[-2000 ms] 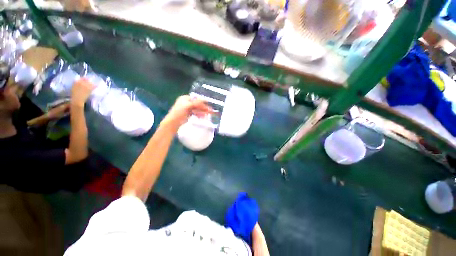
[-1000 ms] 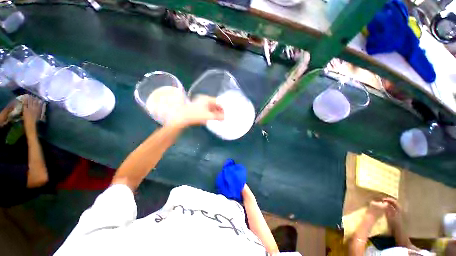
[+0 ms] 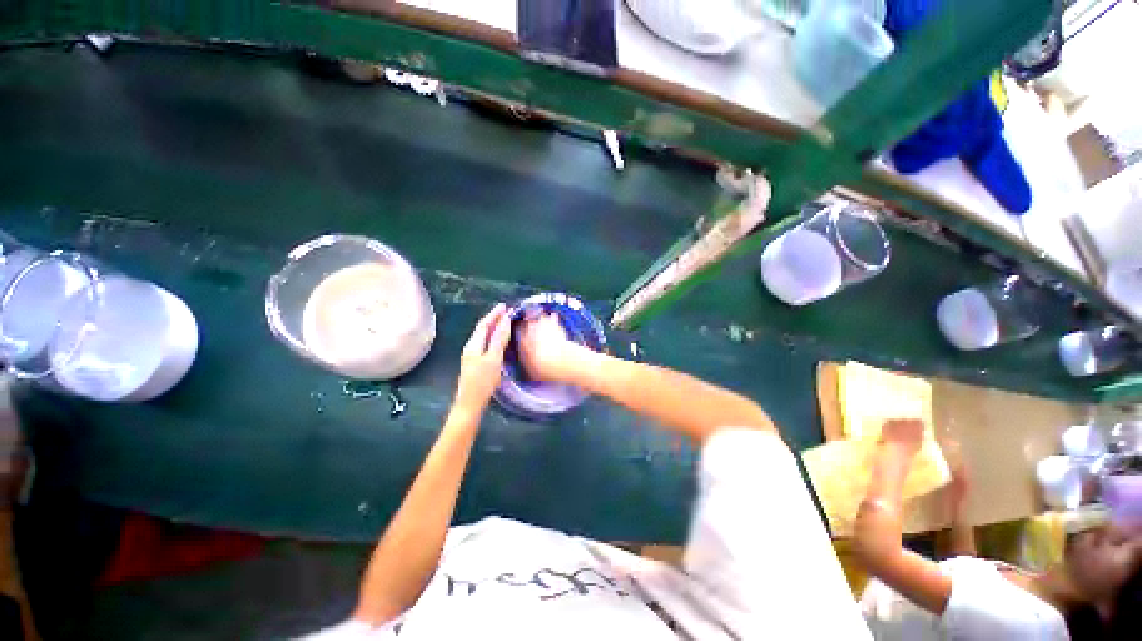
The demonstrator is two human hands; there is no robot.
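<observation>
A clear tank (image 3: 541, 398) stands on the dark-green belt in front of me. My left hand (image 3: 486, 348) lies against its left rim and holds it. My right hand (image 3: 546, 347) reaches down inside the tank, with its fingers partly hidden. The blue cloth (image 3: 575, 322) shows dark blue inside the tank around my right hand. A clear jar with a cream-white inside (image 3: 363, 319) stands to the left, apart from my hands.
Bluish-white tanks (image 3: 125, 338) lie at the far left. A green upright (image 3: 695, 251) stands beyond my hands. More tanks (image 3: 803, 266) lie to its right. At the right, a person's hand (image 3: 903, 433) rests on yellow sheets (image 3: 887, 398) over brown cardboard (image 3: 1002, 453). A shelf runs above.
My right hand, with the blue cloth, has moved up from near my body into the tank. My left hand has gone to the tank's left rim. The view has shifted.
</observation>
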